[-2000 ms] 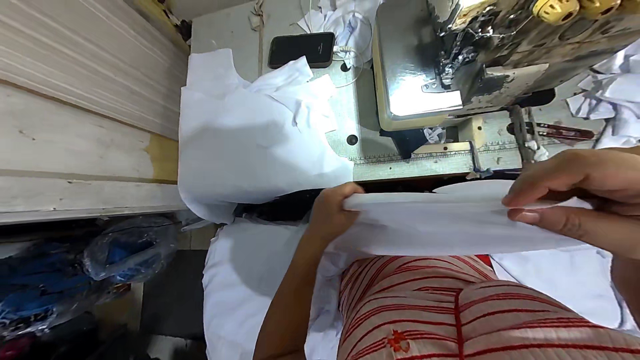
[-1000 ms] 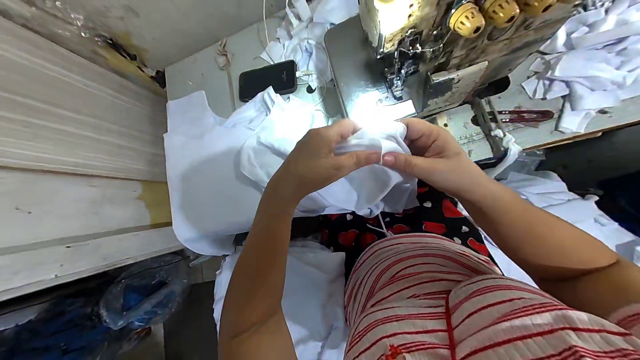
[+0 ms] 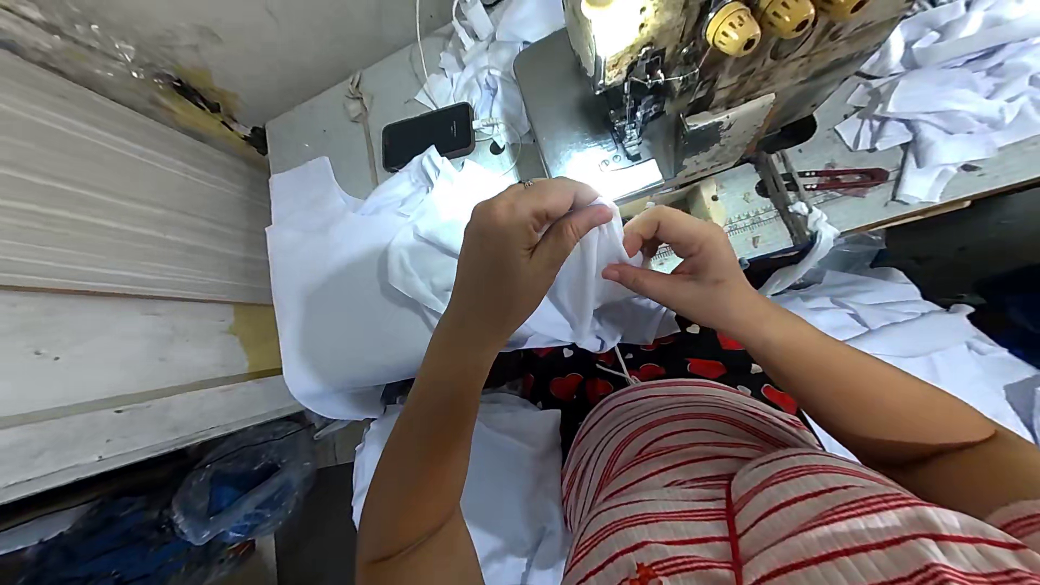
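Note:
A bunched piece of white fabric [image 3: 581, 292] hangs from my left hand [image 3: 536, 227], pinched between thumb and fingers just in front of the sewing machine [image 3: 638, 114]. Close by on the right, my right hand [image 3: 691, 260] has its thumb and index finger apart beside the same cloth; whether its fingertips touch the cloth is unclear. The fabric's lower edge falls over my lap, where a white strand dangles. Flat white cut pieces [image 3: 341, 292] lie under and left of the bunched cloth. The machine's lamp shines on the needle area.
A black phone [image 3: 428, 136] with a cable lies on the table behind the cloth. Red-handled thread snips [image 3: 845, 179] rest right of the machine. White fabric scraps [image 3: 934, 97] fill the right back. More white cloth [image 3: 504, 487] lies below the table; a wall stands left.
The cloth was stretched sideways between my hands two seconds ago; now it hangs bunched near the machine. Since one second ago my right hand has parted from my left, its thumb and finger spreading.

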